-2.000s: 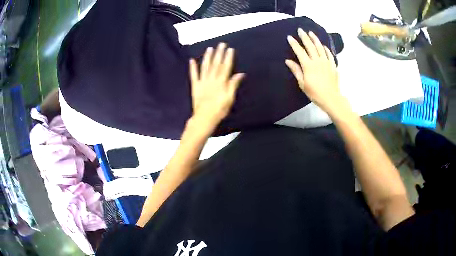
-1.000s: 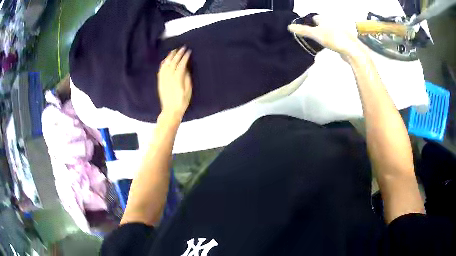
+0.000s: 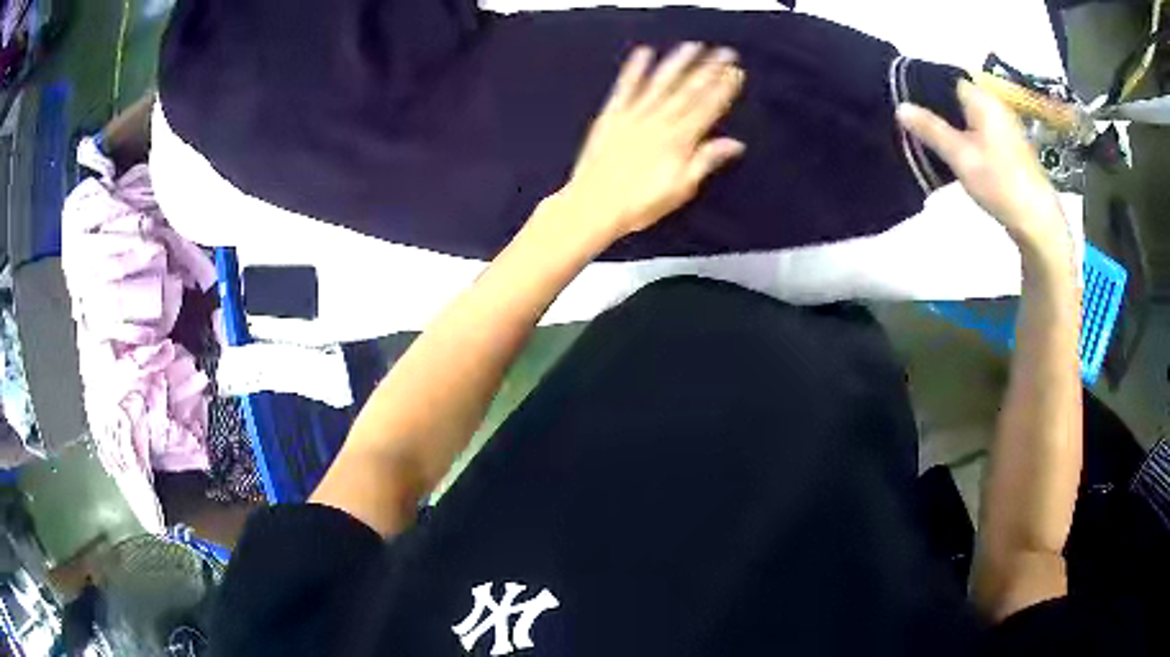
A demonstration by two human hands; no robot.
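Note:
A dark purple-black garment (image 3: 423,154) lies over the white padded pressing table (image 3: 757,276). Its sleeve stretches to the right and ends in a cuff with thin pale stripes (image 3: 908,122). My left hand (image 3: 661,141) lies flat on the sleeve, fingers apart, holding nothing. My right hand (image 3: 988,148) is at the cuff end, with the thumb on top of the dark cuff and the fingers at its far edge. The steam iron (image 3: 1046,116), with a yellow-tan handle, stands just beyond my right hand, partly hidden by it.
A smartphone (image 3: 280,291) lies at the near left edge, with a white strip (image 3: 285,371) beside it over a blue crate (image 3: 263,443). Pale pink garments (image 3: 135,295) hang at the left. A fan (image 3: 161,565) is at lower left. A light-blue basket (image 3: 1101,315) is under the right end.
The sleeve now reaches farther right, its cuff near the iron. My right hand has moved from lying flat on the cloth to the cuff. My left hand has moved right along the sleeve.

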